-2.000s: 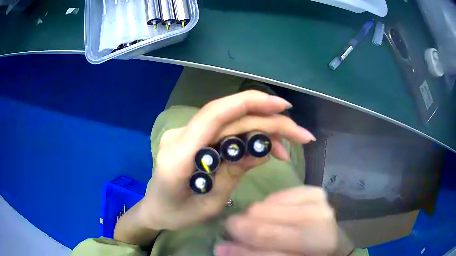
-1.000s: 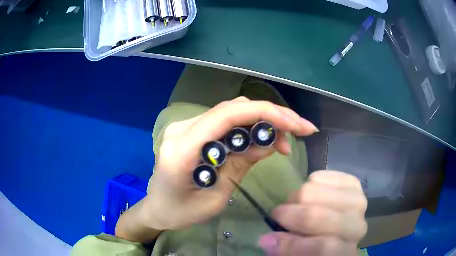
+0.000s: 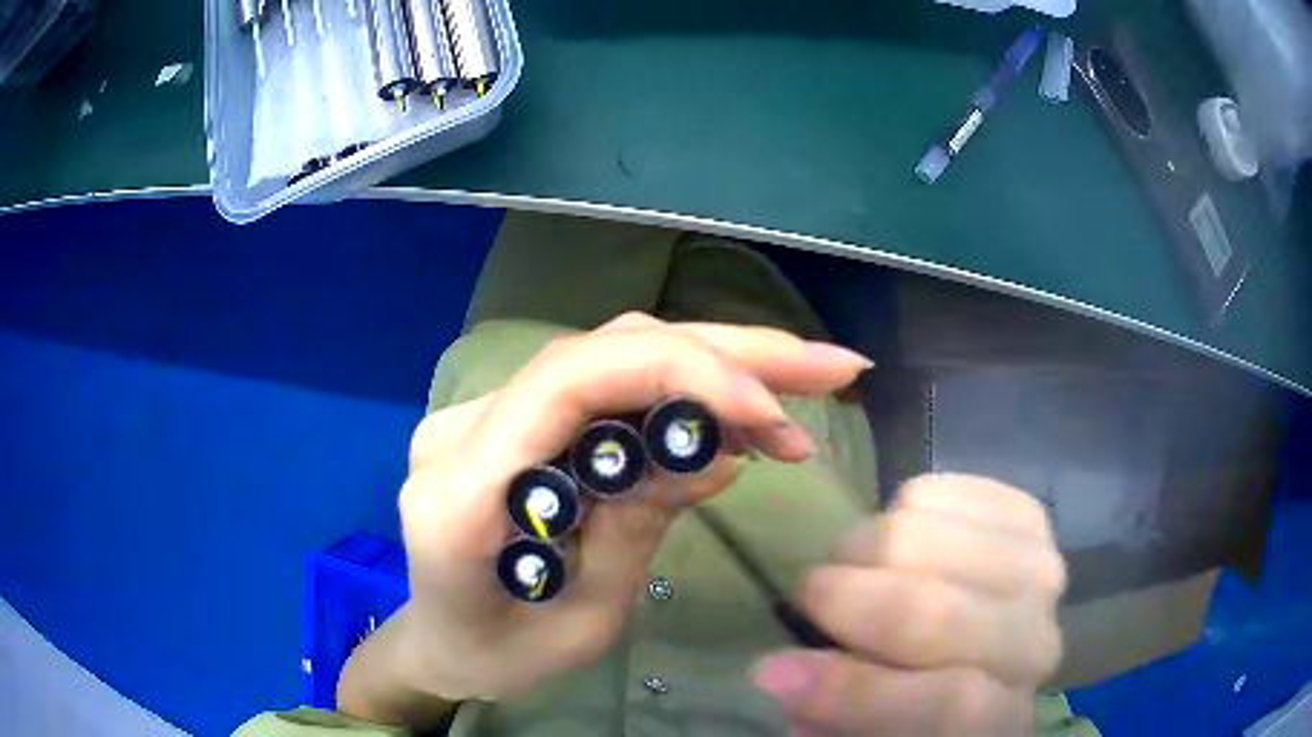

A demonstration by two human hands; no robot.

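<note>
My left hand [image 3: 504,432] holds several metal cylinders [image 3: 609,458] in a curved row over my lap, their black ends facing me. Small yellow bits show at the centres of the ends; the one on the second cylinder from the bottom is longest. My right hand [image 3: 935,605], slightly blurred, is closed on dark pointed tweezers [image 3: 763,583]. Their tip points up and left, near the fingers of my left hand, apart from the black ends. The handle is hidden in my fist.
A clear plastic box [image 3: 360,170] with cylinders and white liner strips stands at the bench's edge, upper left. A pen [image 3: 978,108], a cap [image 3: 1056,68], a dark smartphone [image 3: 1158,173] and a white rounded object [image 3: 1227,138] lie upper right. A blue bin [image 3: 345,605] sits low left.
The tweezers, not clearly visible at first, now show in my right hand, which has moved right. My left hand with the cylinders has shifted left and slightly down.
</note>
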